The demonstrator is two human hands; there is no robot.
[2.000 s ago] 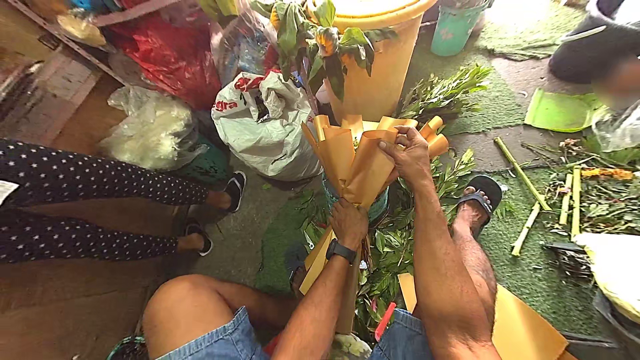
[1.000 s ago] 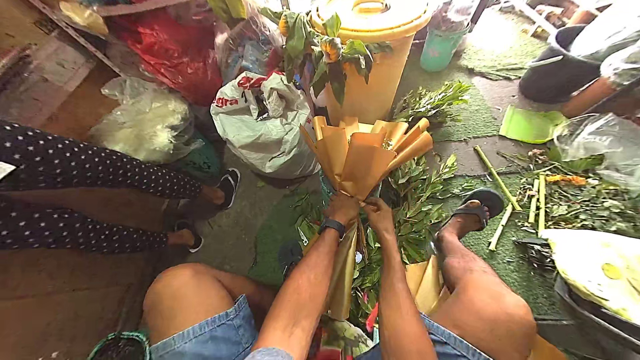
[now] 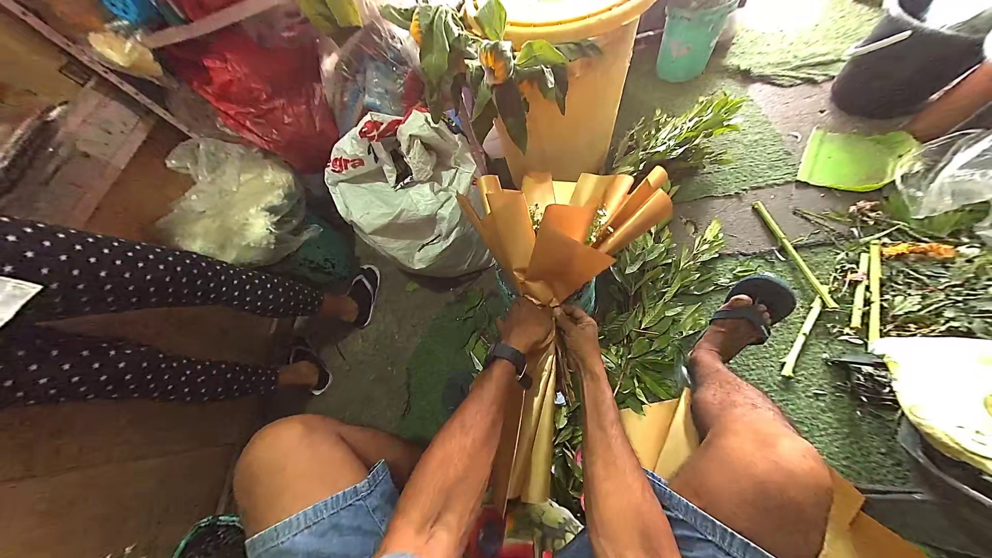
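A bouquet wrapped in orange-brown paper (image 3: 554, 240) stands upright between my knees, with small pale flowers showing among the folds. My left hand (image 3: 528, 325), with a dark watch at its wrist, is closed around the gathered neck of the wrapping. At the right side of that neck, my right hand (image 3: 577, 329) pinches the paper with its fingertips. Long folds of the wrapping hang below both hands. Behind the bouquet is the rim of a green basket, mostly hidden.
A yellow bucket (image 3: 577, 101) with drooping sunflowers (image 3: 496, 62) stands ahead. A white sack (image 3: 411, 201) lies left of it. Leafy branches (image 3: 651, 310) and cut green stems (image 3: 794, 252) lie at right. A person in dotted trousers (image 3: 147, 279) is at left; another person's arm shows upper right.
My right hand has come down from the upper edge of the paper to the bouquet's neck, beside my left hand. The wrapping's top is spread wider than two seconds ago.
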